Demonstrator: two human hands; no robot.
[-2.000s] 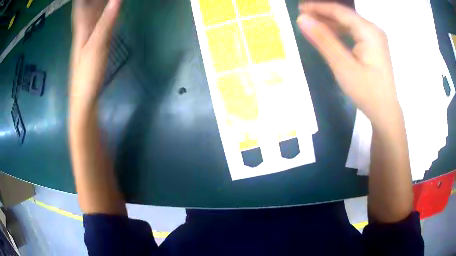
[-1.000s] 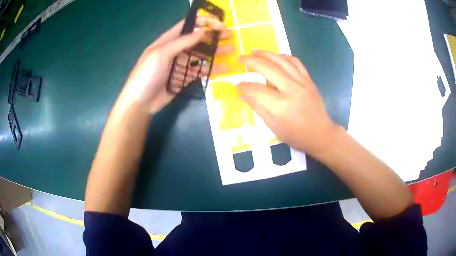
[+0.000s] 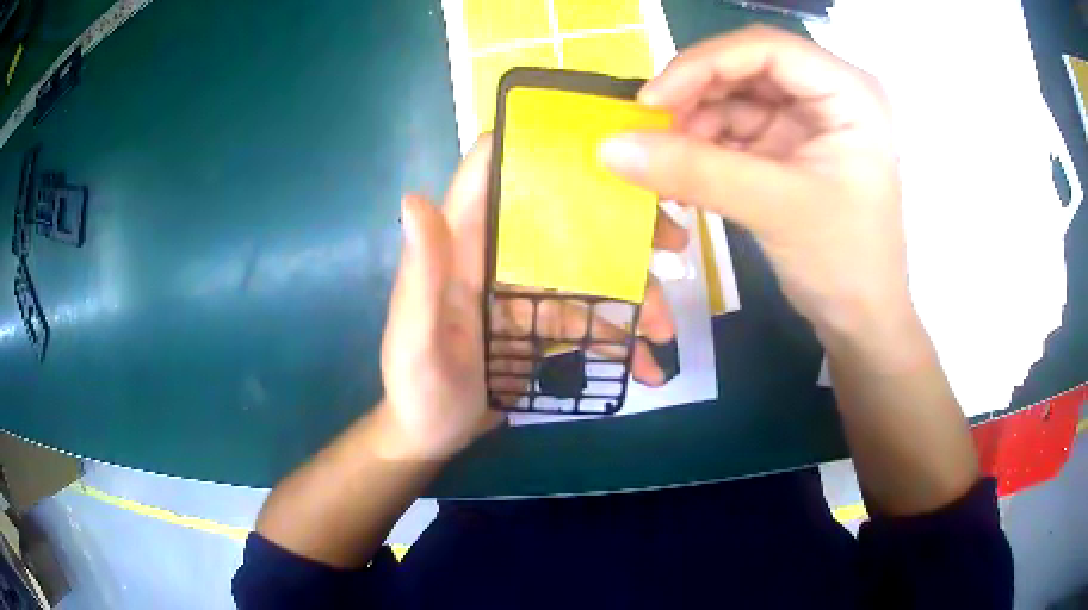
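My left hand [image 3: 432, 322] holds a black phone front housing [image 3: 495, 238] from behind, its fingers showing through the key openings. A yellow film piece [image 3: 567, 203] lies over the large window above the key grid. My right hand [image 3: 764, 155] pinches the film's upper right corner between thumb and fingers. The white adhesive sticker sheet [image 3: 698, 369] with yellow rectangles lies on the green bench beneath, partly hidden by the housing and both hands.
A white pile of backing sheets [image 3: 954, 203] lies at right. Several loose black frames [image 3: 57, 209] lie at far left on the green bench [image 3: 274, 262]. A dark flat object [image 3: 782, 8] is at the top edge. A red stool [image 3: 1038, 447] stands below the bench at right.
The housing has moved down and nearer, facing me. My right hand has moved from the sheet to the housing and now holds a yellow film piece over its window.
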